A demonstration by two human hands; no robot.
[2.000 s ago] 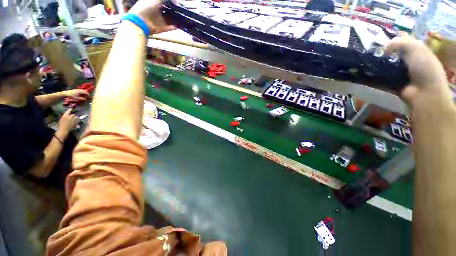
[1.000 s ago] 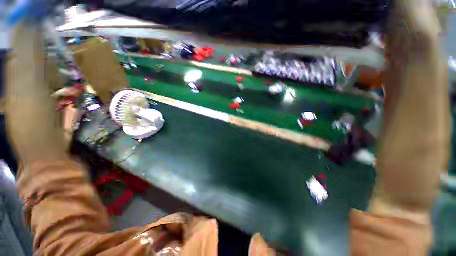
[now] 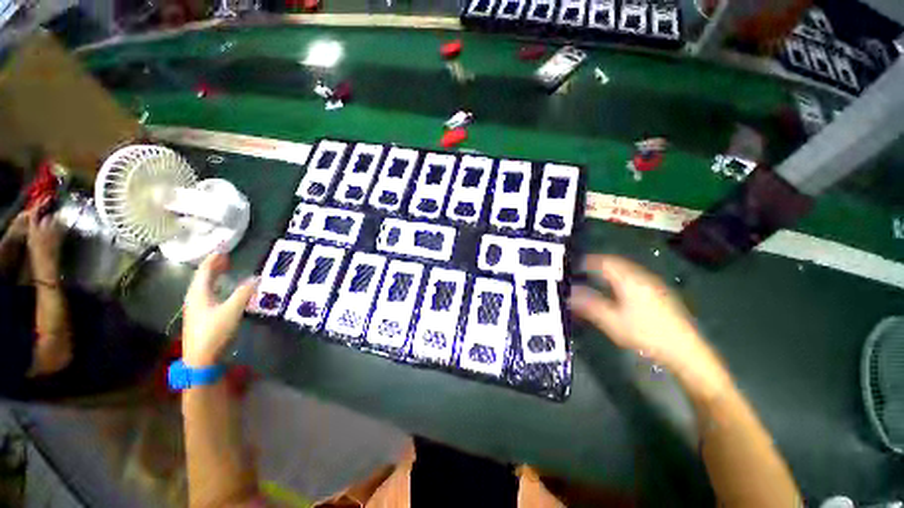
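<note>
A black tray (image 3: 466, 260) lies on the dark green bench in front of me, with pale rectangular housings (image 3: 398, 303) in its pockets. Housings stand upright in the back and front rows, with several lying sideways between them. The front right housing (image 3: 540, 319) sits slightly tilted. My left hand (image 3: 216, 310) is at the tray's left edge, fingers apart, thumb close to the front left corner. My right hand (image 3: 626, 306) is at the right edge, fingers spread, fingertips at the rim. Whether either hand still touches the tray is unclear.
A white fan (image 3: 164, 203) stands at left, another fan (image 3: 884, 359) at right. Beyond the pale strip, the green belt (image 3: 396, 109) carries red and pale parts. A dark rectangle (image 3: 743, 218) is by the grey post. Another filled tray (image 3: 575, 18) is at the back. A person's arm (image 3: 45, 288) shows far left.
The tray has come down from the raised position above the belt and now lies flat on the bench. Both hands have lowered with it, and the fingers are now spread at its sides.
</note>
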